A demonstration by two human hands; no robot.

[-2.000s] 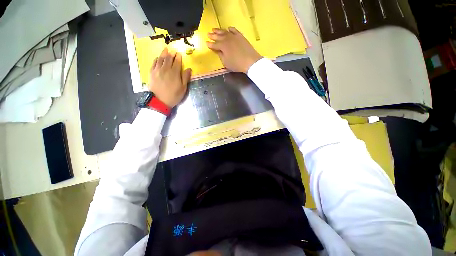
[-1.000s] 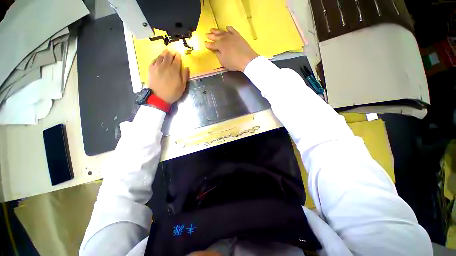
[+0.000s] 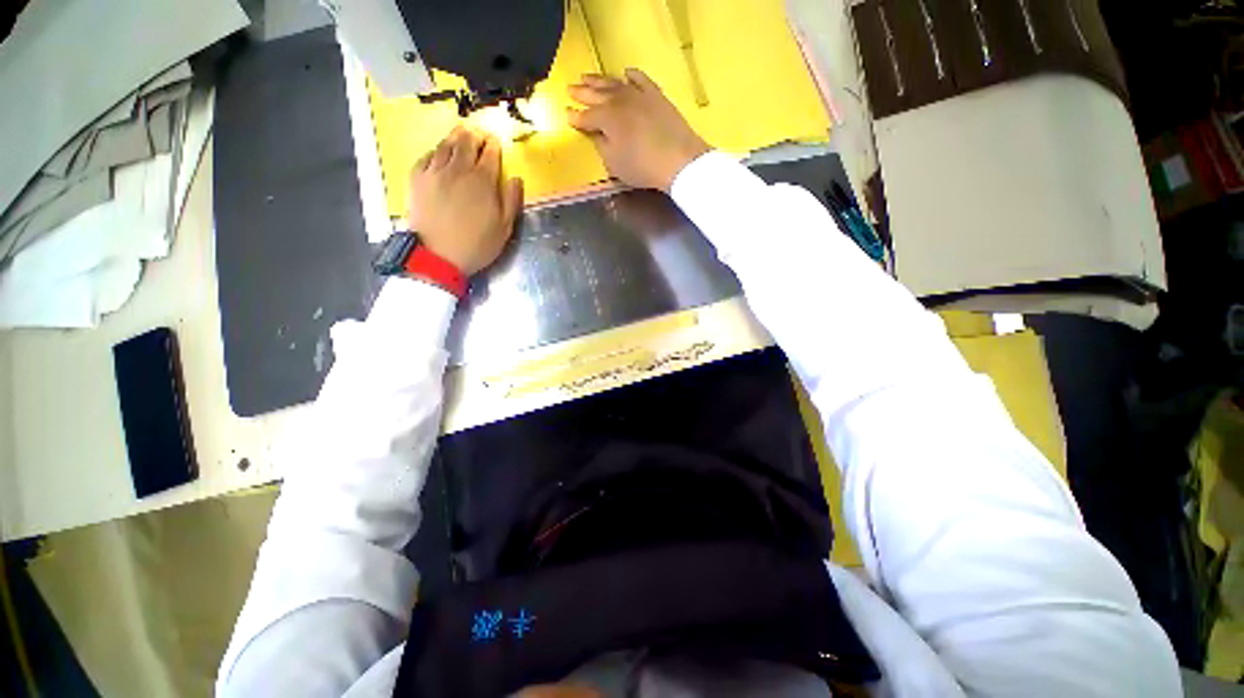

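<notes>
A yellow panel [image 3: 744,82] lies under the dark head of the sewing machine [image 3: 484,41], over a pale sheet with a pinkish edge. The lit presser foot and needle area [image 3: 519,116] is over the panel. My left hand [image 3: 464,202] lies flat on the panel's near left part, just in front of the presser foot, with a red-strapped watch on the wrist. My right hand [image 3: 636,130] lies flat on the panel to the right of the presser foot. Neither hand grips anything.
A shiny metal bed plate [image 3: 600,266] is at the table front. Teal-black thread snips [image 3: 857,225] lie to the right. Brown slit pieces [image 3: 989,48] lie on white-backed sheets [image 3: 1023,191]. A smartphone [image 3: 154,412] and grey-white offcuts [image 3: 109,218] are at left. Yellow panels [image 3: 1016,389] hang at right.
The view has shifted slightly. Both hands keep nearly the same places on the yellow panel.
</notes>
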